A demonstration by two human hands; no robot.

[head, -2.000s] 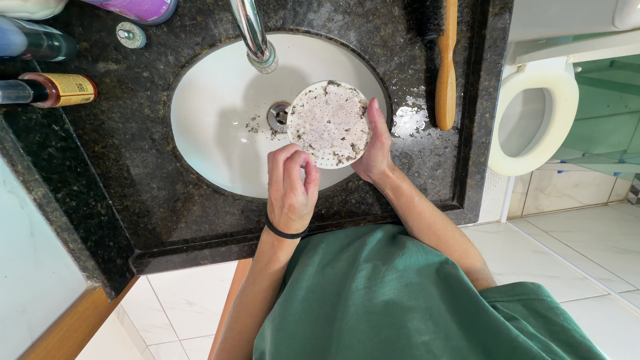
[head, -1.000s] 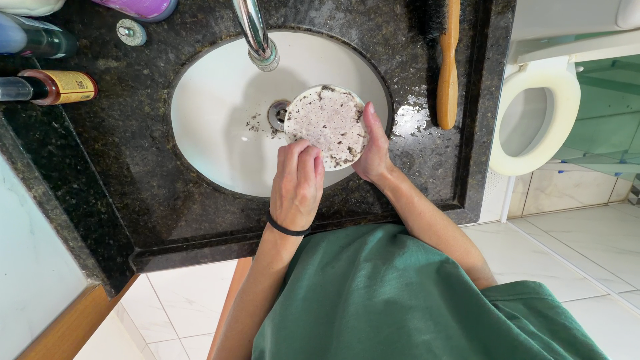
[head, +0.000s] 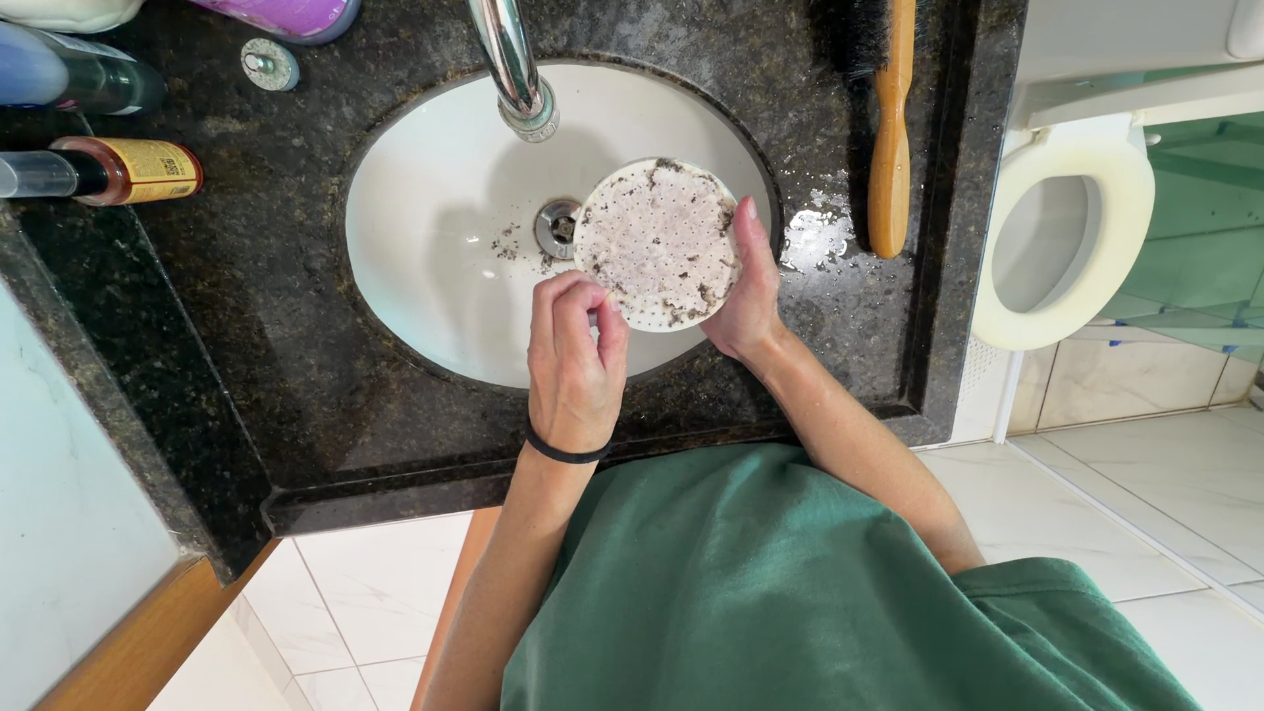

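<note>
My right hand (head: 746,286) grips the right edge of a round white perforated disc (head: 657,245), like a shower head faceplate, held tilted over the sink. Dark grime clings to its face, mostly near the rim. My left hand (head: 578,351), with a black band at the wrist, has its fingertips pinched together at the disc's lower left edge; whether they hold something small I cannot tell. The oval white sink basin (head: 425,247) lies below, with its metal drain (head: 558,229) just left of the disc and dark crumbs beside it.
A chrome faucet (head: 513,79) reaches over the basin. A wooden-handled brush (head: 891,168) lies on the dark stone counter (head: 326,395), right of the basin, beside a water puddle (head: 818,235). Bottles, one amber (head: 148,171), stand or lie at the left near a small round cap (head: 270,65).
My left hand has shifted slightly along the disc's lower left edge. My right hand keeps its grip on the disc, which stays over the basin.
</note>
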